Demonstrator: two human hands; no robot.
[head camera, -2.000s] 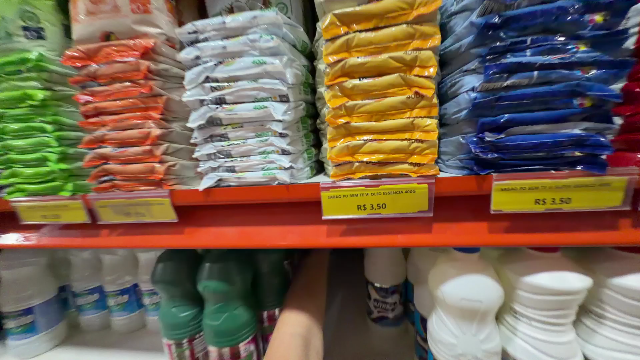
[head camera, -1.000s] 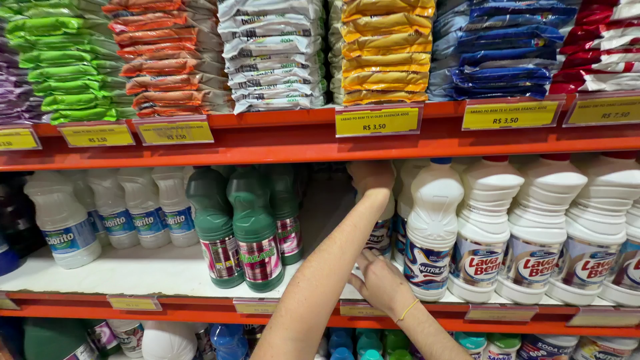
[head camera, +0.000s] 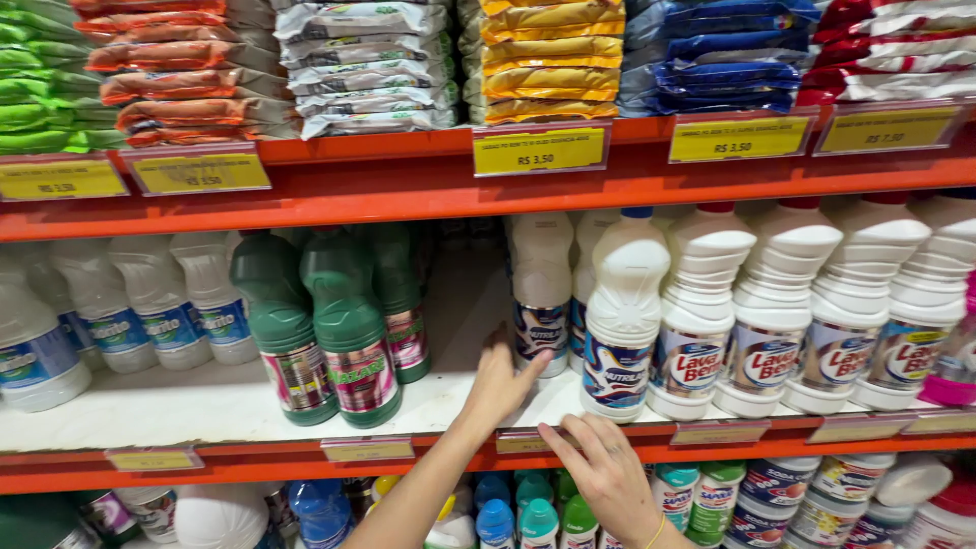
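My left hand (head camera: 499, 381) reaches over the white middle shelf with its fingers spread, close to the base of a white Nutrilar bottle (head camera: 542, 293) that stands a little back. It grips nothing that I can see. Lower and to the right, my right hand (head camera: 598, 469) is in front of the shelf's red edge, empty, its fingers apart, below another Nutrilar bottle (head camera: 625, 320) with a blue cap at the front. Dark green bottles with pink labels (head camera: 357, 335) stand left of my left hand. A yellow band circles my right wrist.
White Lava Bem bottles (head camera: 700, 313) line the shelf on the right, clear bottles with blue labels (head camera: 126, 305) on the left. Above, a red shelf edge (head camera: 381, 191) with price tags carries stacked powder packets (head camera: 553, 61). Cleaning bottles and tubs (head camera: 774, 488) fill the shelf below.
My left hand has come forward and down from deep in the shelf, away from the bottle top. My right hand has moved down and right, off the bottle's base.
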